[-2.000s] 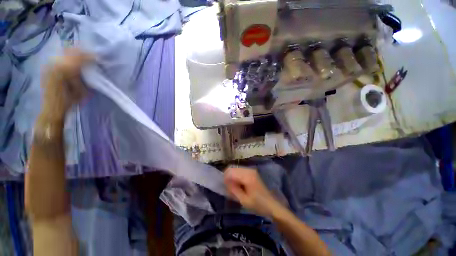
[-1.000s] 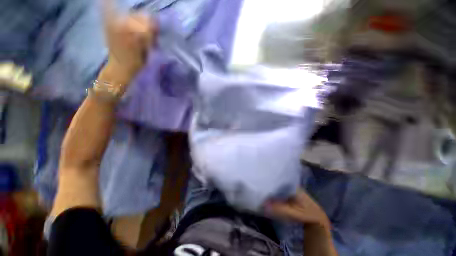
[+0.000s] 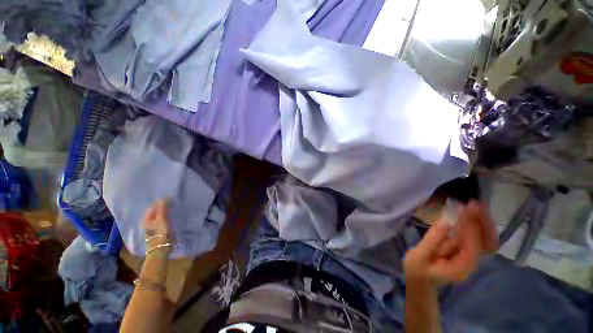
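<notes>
A light blue-grey garment piece [image 3: 364, 110] lies across the purple-blue cloth and machine bed, its right edge at the needle area [image 3: 478, 120] of the overlock machine [image 3: 533, 58]. Its lower folds hang over the table's front edge. My left hand [image 3: 157, 218] is low on the left, in front of another pale panel [image 3: 153, 175] draped by the crate; whether it grips the panel is unclear. My right hand [image 3: 448, 244] is below the needle, off the garment piece, fingers curled together. A small pale spot shows at its fingertips; I cannot tell what it is.
Stacked pieces [image 3: 172, 39] lie on the purple-blue cloth [image 3: 237, 110] at the upper left. A blue plastic crate [image 3: 77, 162] holds cloth below the left table edge. Grey bracket legs [image 3: 530, 218] stand right of my right hand. Dark blue-grey cloth [image 3: 513, 293] is at the lower right.
The view has swung left. My left hand has come down from the table to the crate side. My right hand has let go of the garment piece, which now lies spread up to the needle.
</notes>
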